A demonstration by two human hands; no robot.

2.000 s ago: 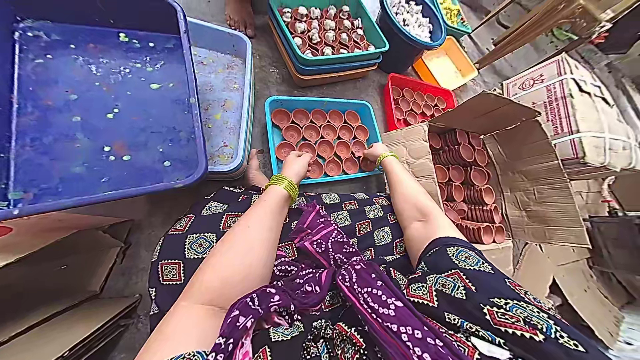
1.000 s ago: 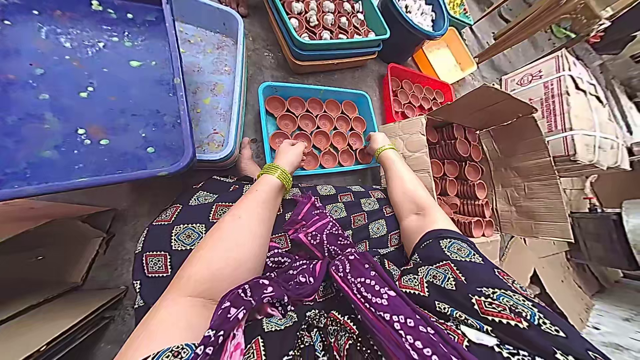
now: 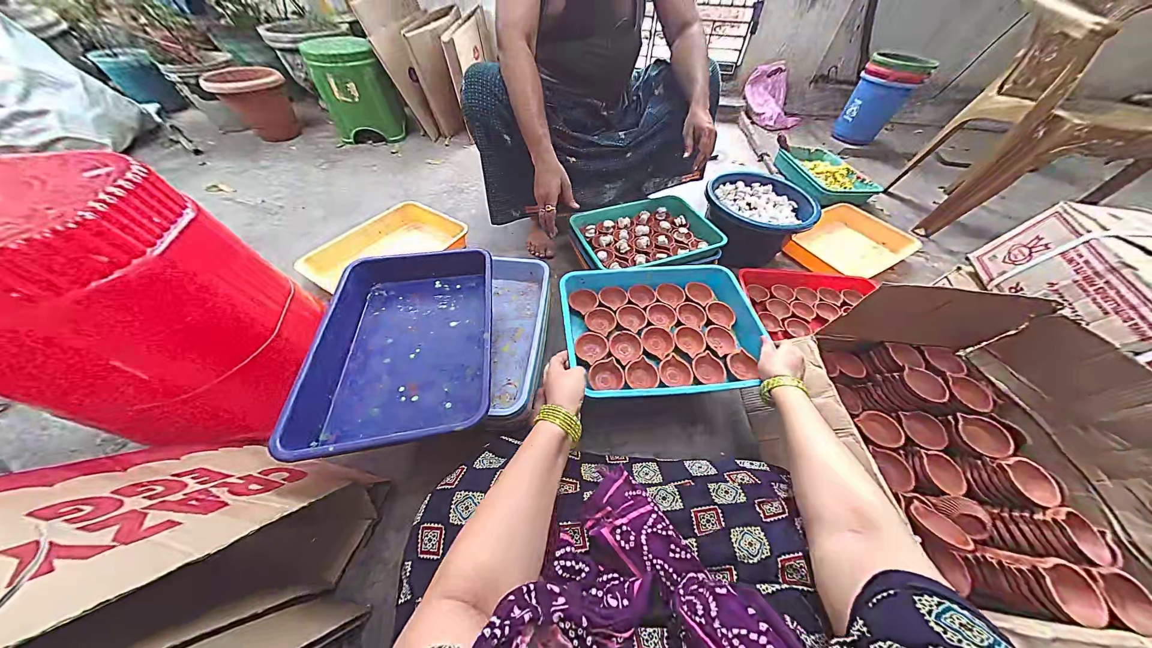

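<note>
Both my hands grip a light blue plastic tray by its near corners. My left hand closes on the left corner, and my right hand on the right corner. Rows of small clay diya lamps fill the tray, open side up. Beyond it, a green tray holds clay lamps with white pieces in them. To the right of my right hand, an open cardboard box holds stacked clay lamps, and a red tray behind it holds more.
An empty dark blue tray overlaps a pale blue tray at left. A person squats opposite, beside a tub of white pieces. Yellow trays, a red container, a cardboard carton and a plastic chair stand around.
My hands were over the lamps and at the tray's right edge; now they hold its two near corners. The view has tilted up, bringing the person opposite into sight.
</note>
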